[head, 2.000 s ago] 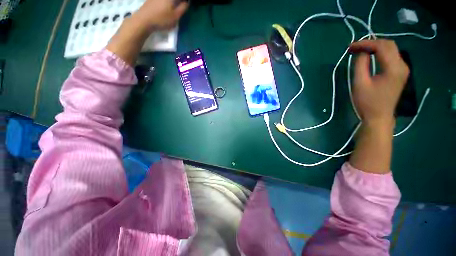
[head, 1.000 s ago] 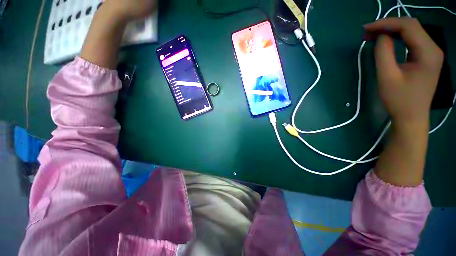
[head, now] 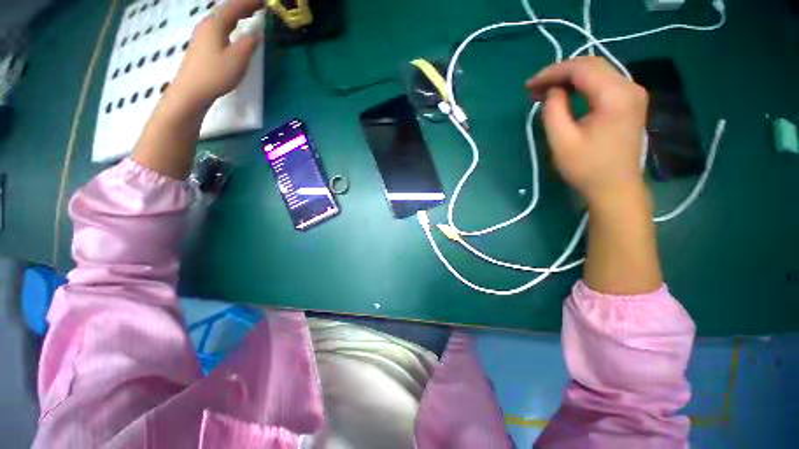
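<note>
The phone with a lit purple app list (head: 300, 175) lies left of centre, with a small ring (head: 338, 184) just beside its right edge. A second phone (head: 401, 158) lies to its right with a dark screen and a white cable (head: 499, 290) at its lower end. My left hand (head: 215, 57) is over the right part of the white tray (head: 112, 136), fingers apart with nothing visible in them. My right hand (head: 596, 127) is above the white cables, index finger and thumb curled close together; whether they pinch something tiny is unclear.
A black device with a yellow piece (head: 291, 12) is beyond my left hand. A yellow-edged round device (head: 429, 86) lies above the dark phone. A dark slab (head: 664, 118) and a green block (head: 784, 135) are at right. A crinkled clear bag (head: 210, 172) lies below the tray.
The right phone's screen has gone from bright wallpaper to dark. My left hand has come further into view, its fingers now showing by the yellow piece. The camera view has shifted.
</note>
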